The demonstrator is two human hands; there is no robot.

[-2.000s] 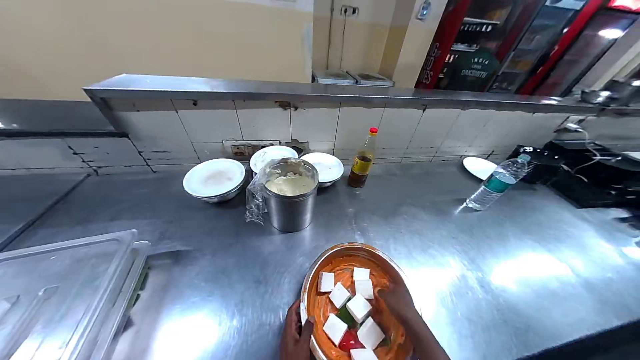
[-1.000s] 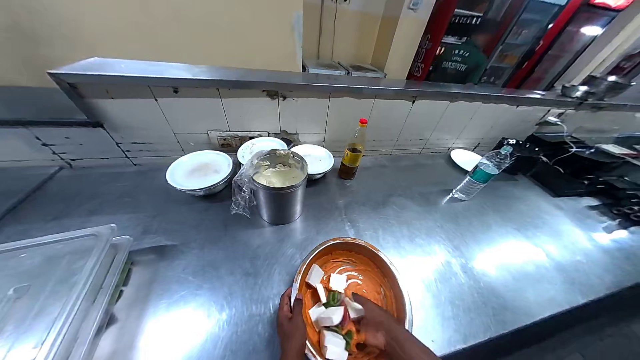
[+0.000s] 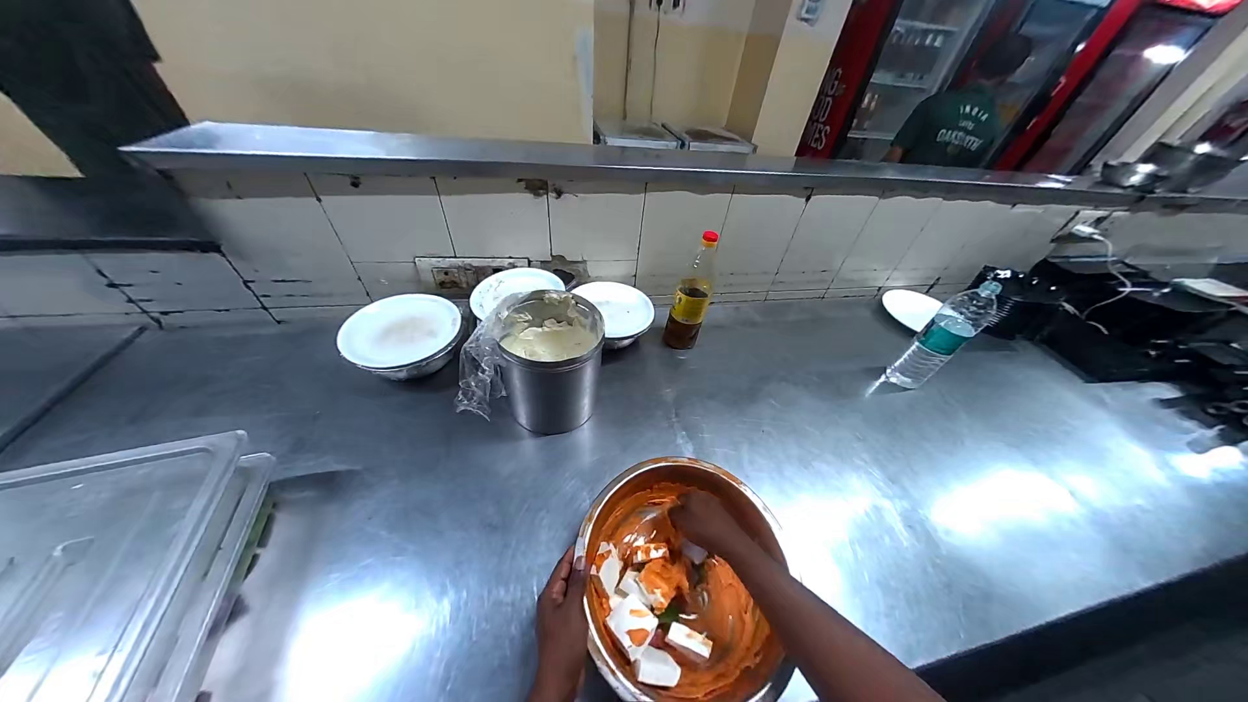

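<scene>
A round steel mixing bowl stands at the lower middle of the steel counter. Orange paste coats its inside, and white blocks lie at its left and front, partly smeared. Small green and red pieces show between them. My left hand grips the bowl's left rim, fingers outside. My right hand reaches in over the right rim, its fingers down in the paste near the far wall. Those fingertips are hidden, so whether they hold anything does not show.
Behind the bowl stands a steel canister of pale cream, with plastic wrap at its side. White-covered bowls, a sauce bottle, a water bottle and a white plate sit farther back. Clear lidded containers lie left; a person is beyond the ledge.
My right hand has moved from the blocks to the far side inside the bowl. The blocks have shifted and carry more orange paste. My left hand stays at the left rim.
</scene>
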